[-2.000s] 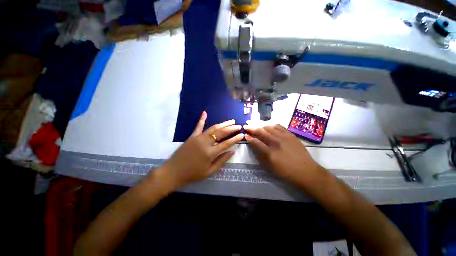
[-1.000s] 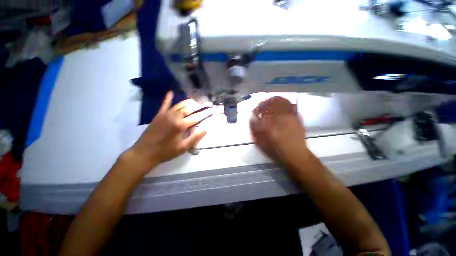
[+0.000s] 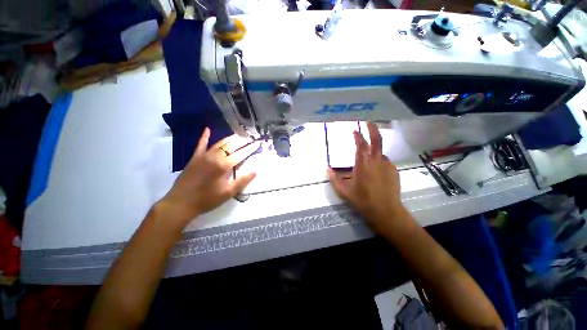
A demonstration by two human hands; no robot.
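The navy-blue fabric panel [image 3: 192, 97] lies left of the needle and runs back beside the machine head. My left hand [image 3: 209, 171] rests with spread fingers at its front right part, fingertips near the lit needle area. The white sewing machine [image 3: 302, 64] with "JACK" lettering stands over the bed. The smartphone [image 3: 341, 145] lies flat under its arm, its screen bright white. My right hand [image 3: 372, 174] is over the phone's right side, fingers apart, not gripping it; exact contact cannot be told.
Dark thin tools [image 3: 441, 175] and a red item [image 3: 447, 150] lie right of the phone, with a coiled black cord [image 3: 508, 156] further right. A grey ruler strip [image 3: 270, 230] edges the white table. Dark fabric heaps [image 3: 24, 138] are at the left, and scraps at the lower right.
My right hand has left the fabric by the needle and moved right to the phone, whose screen turned from pink-purple to white. My left hand stays by the needle. The view has shifted right.
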